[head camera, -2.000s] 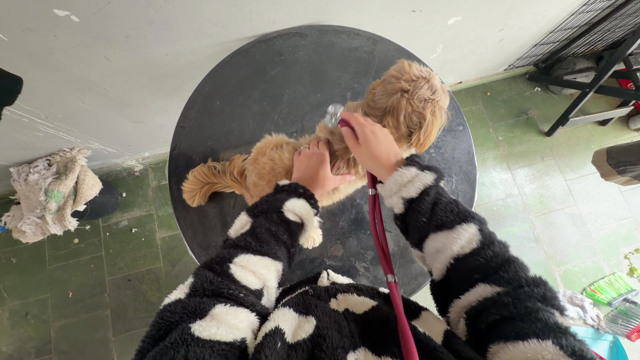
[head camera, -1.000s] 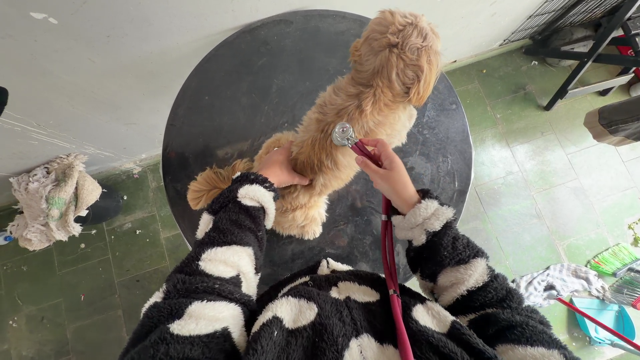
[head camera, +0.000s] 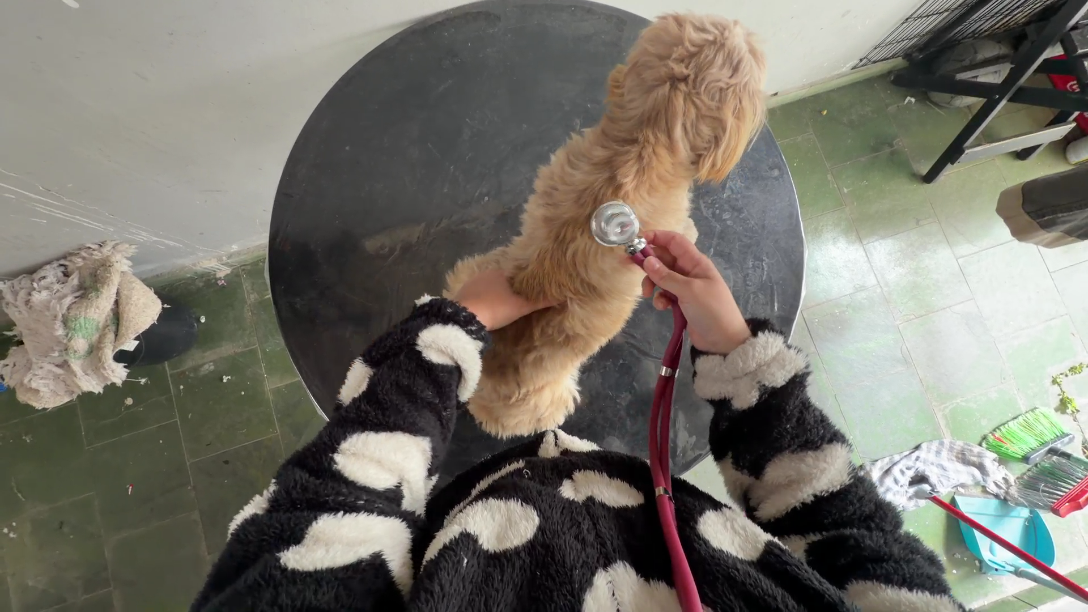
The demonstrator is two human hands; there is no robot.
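A curly tan dog [head camera: 586, 195] sits on a round black table [head camera: 382, 153], its head turned away toward the upper right. My left hand [head camera: 497, 299] rests against its flank near the hindquarters, the fingertips buried in fur. In my right hand [head camera: 693, 285] is a stethoscope with maroon tubing [head camera: 665, 408], pinched just below the metal chest piece [head camera: 614, 223]. That chest piece is over the dog's back; whether it touches the fur I cannot tell. The tubing runs down along the front of my black and white fleece.
Against the wall at left, rags [head camera: 76, 323] lie over a dark container [head camera: 166, 331]. A black folding stand [head camera: 990, 102] is at upper right. Brushes [head camera: 1028, 433], a checked cloth [head camera: 935, 467] and a turquoise dustpan [head camera: 1003, 531] lie on the green tiled floor at lower right.
The dog has gone from stretched across the table to sitting more upright. My right hand has drawn back from near its neck with the stethoscope, and my left hand has moved toward its hindquarters.
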